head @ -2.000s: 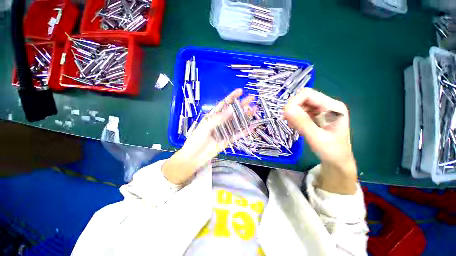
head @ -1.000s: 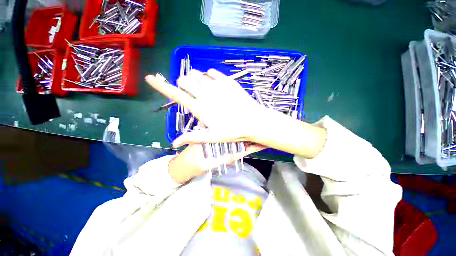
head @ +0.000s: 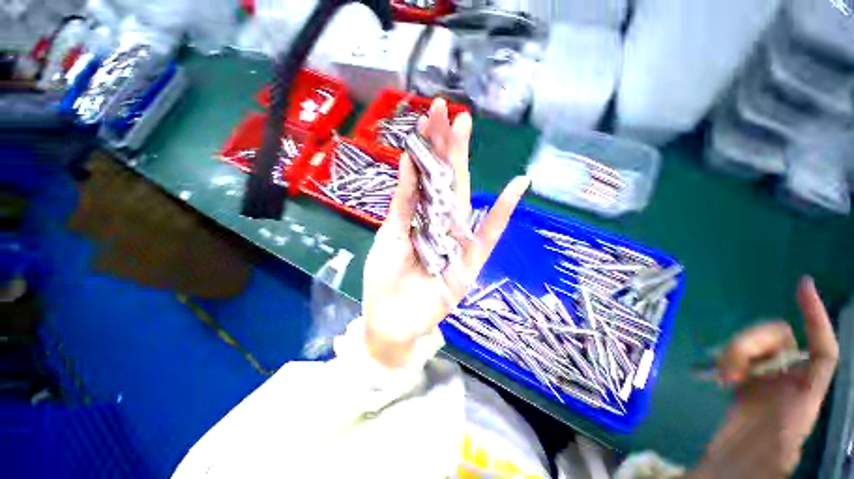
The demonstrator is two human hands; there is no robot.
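Note:
My left hand [head: 398,267] is raised, palm up, over the left end of the blue tray. A row of silver metal pins [head: 433,201] lies side by side across its palm and fingers. My right hand [head: 777,365] is right of the tray, blurred, with a finger raised. It holds a thin dark stick-like thing [head: 782,363], too blurred to name. The blue tray [head: 524,234] holds a loose pile of silver pins [head: 599,323] and a small white slip [head: 642,369]. My left hand hides the tray's left end.
Red bins [head: 318,178] with pins stand at the left behind a black arm [head: 269,159]. A clear box [head: 552,192] with pins is beyond the tray. Clear containers [head: 787,122] stand at the back right. Another blue tray [head: 140,112] with parts is far left. A clear bag [head: 328,304] hangs at the bench edge.
The view has turned left and tilted. My hands, together a second ago, are now far apart. My left hand has risen with the pins, and my right hand has moved out to the right.

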